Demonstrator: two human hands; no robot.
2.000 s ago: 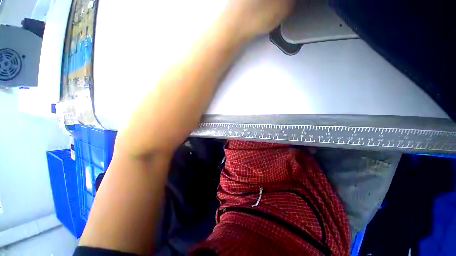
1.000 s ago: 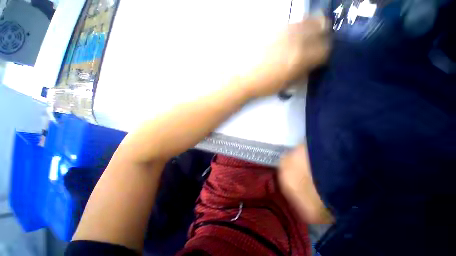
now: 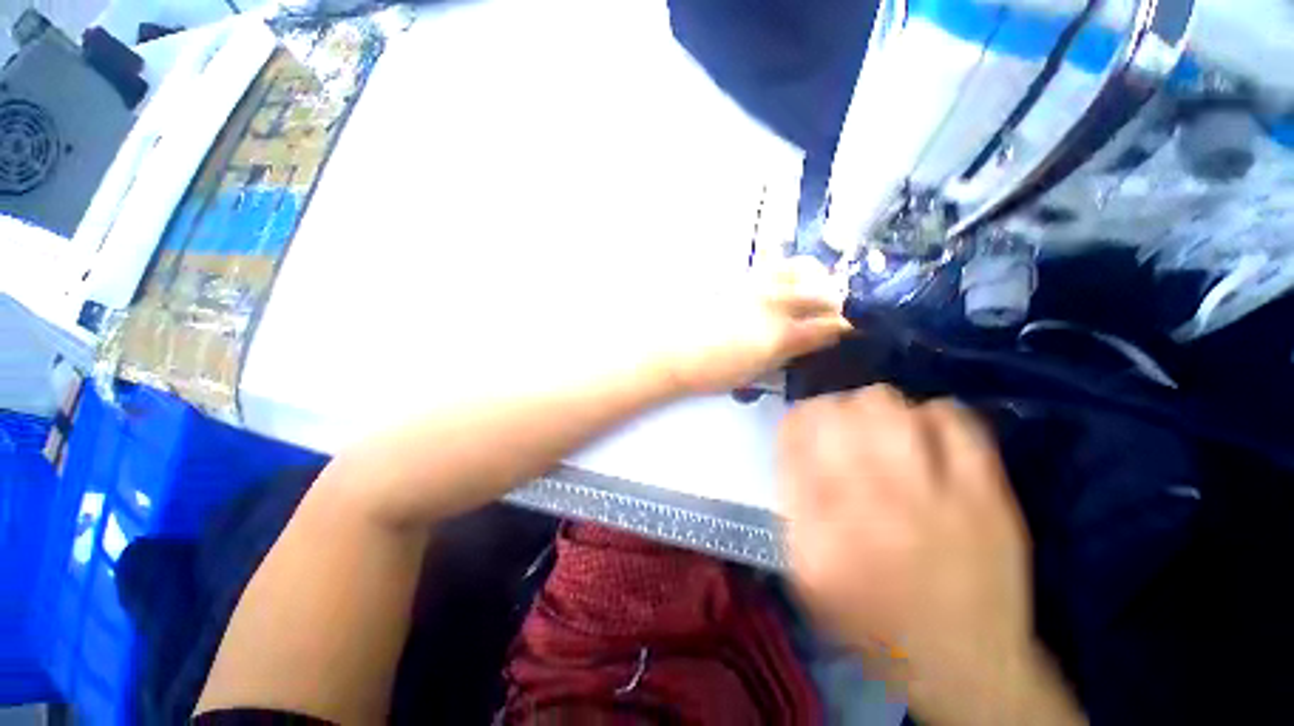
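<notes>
A large dark navy garment [image 3: 1121,525] lies over the right side of the table and hangs off its front. The white sewing machine head [image 3: 979,99] with a blue stripe stands above it. My left hand [image 3: 781,333] has its fingertips on the dark cloth edge beside the shiny needle area [image 3: 887,263]. My right hand [image 3: 908,504], blurred, is closed on the garment just in front of the needle. The needle tip and the cloth under it cannot be made out.
White strips [image 3: 1249,263] hang right of the machine head. Dark cloth [image 3: 781,57] lies at the table's back. Taped cardboard [image 3: 213,270] covers the left table end. A ruler tape [image 3: 646,514] runs along the front edge. Blue crates [image 3: 121,525] stand lower left. Red checked cloth [image 3: 639,624] covers the lap.
The view has shifted, bringing the machine head into sight. My right hand has moved up from the table's front edge to the cloth before the needle. My left hand is now beside the needle.
</notes>
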